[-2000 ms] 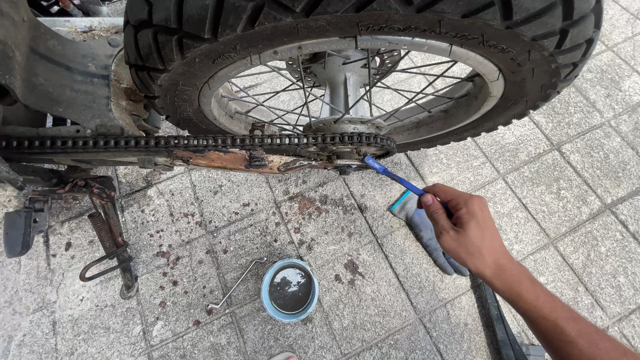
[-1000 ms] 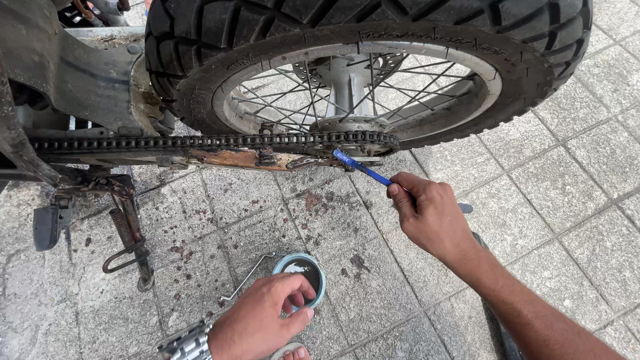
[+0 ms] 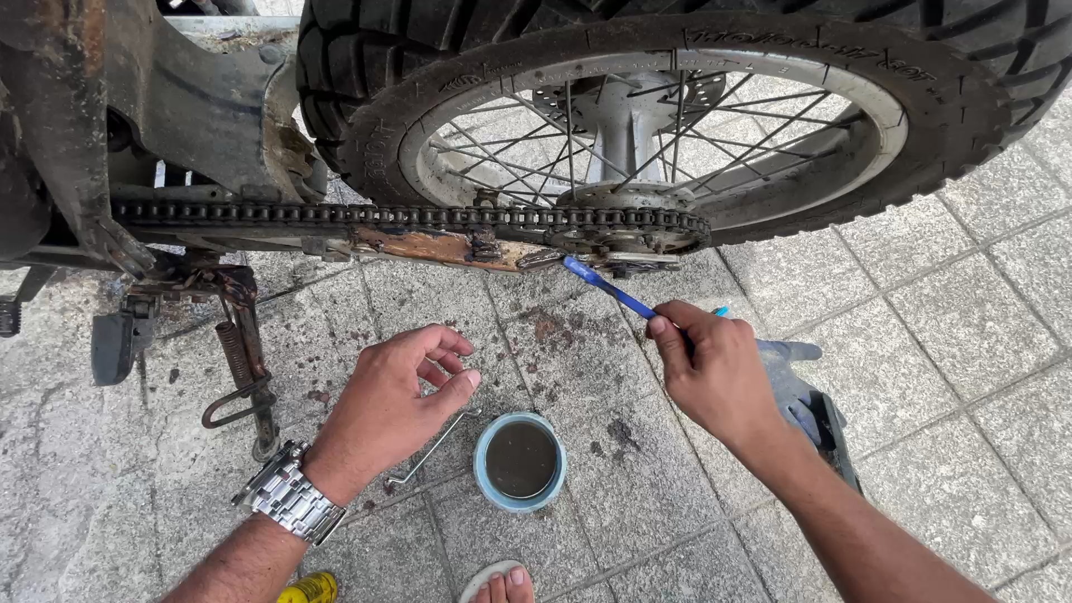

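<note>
My right hand grips the handle of a blue toothbrush. Its head is at the swingarm's rear end, just below the rear sprocket of a motorcycle. A dark, grimy drive chain runs left from that sprocket along the swingarm, whose surface is worn and rusty brown. My left hand, with a metal watch on the wrist, hangs with fingers curled and apart, holding nothing. Close to its right stands a light-blue round container of murky dark liquid.
The spoked rear wheel fills the upper view. A side stand reaches down at left. On the paving lie a thin bent metal rod, a grey-blue glove and a yellow object. A foot shows at the bottom edge.
My left hand, out of view at first, was over the container a second ago and is now up and left of it. The toothbrush head has moved from the sprocket to the swingarm end.
</note>
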